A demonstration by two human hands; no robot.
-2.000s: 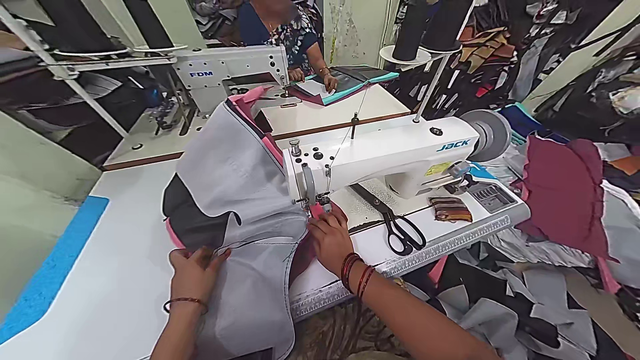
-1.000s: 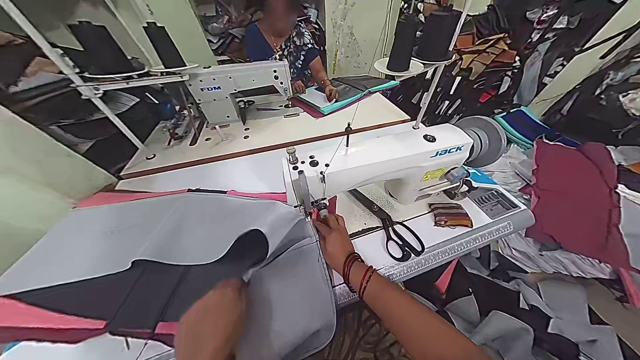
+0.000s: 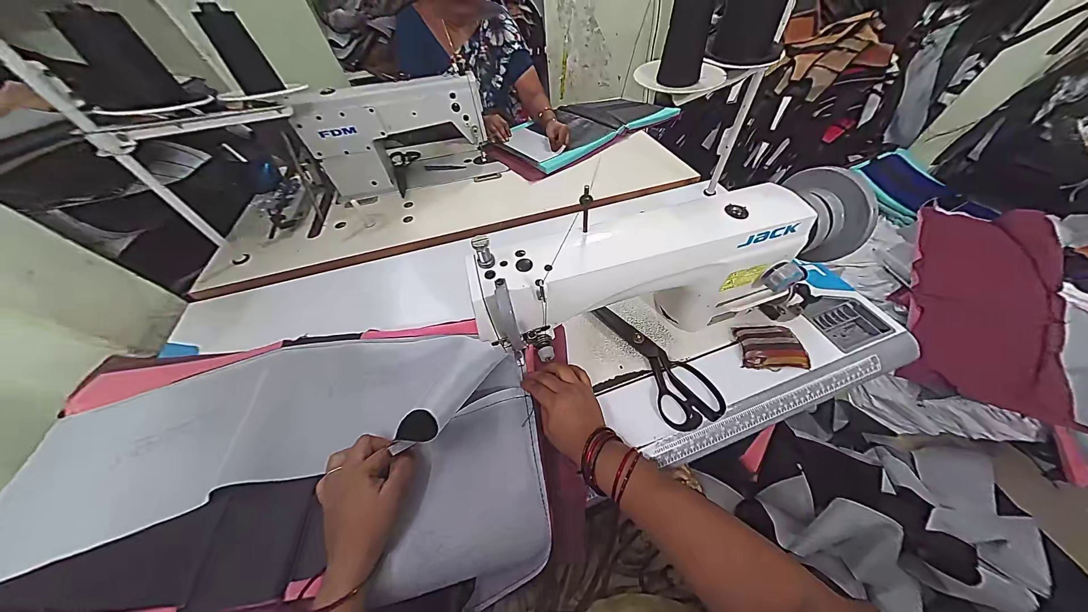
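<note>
A large grey fabric piece (image 3: 212,416) with black, pink and maroon layers lies across the bed of a white sewing machine (image 3: 663,246). My left hand (image 3: 365,493) pinches a folded edge of the grey fabric, left of the needle. Close to the presser foot (image 3: 544,344), my right hand (image 3: 565,404) rests with bent fingers on the fabric's maroon edge. Whether those fingertips grip it cannot be told. Black-handled scissors (image 3: 671,378) lie right of my right hand, beside a small striped fabric piece (image 3: 772,347).
Behind stands a second sewing machine (image 3: 382,136), where a person's hands (image 3: 544,132) touch layered fabric. Thread cones (image 3: 684,42) rise behind the near machine. Fabric scraps (image 3: 892,510) are heaped at lower right, below a maroon fabric piece (image 3: 990,314). A ruler strip (image 3: 765,408) edges the table.
My left hand, blurred near the lower edge a second ago, now holds a fold of grey fabric. The fabric has swung out to the left since two seconds ago. My right hand stays by the needle.
</note>
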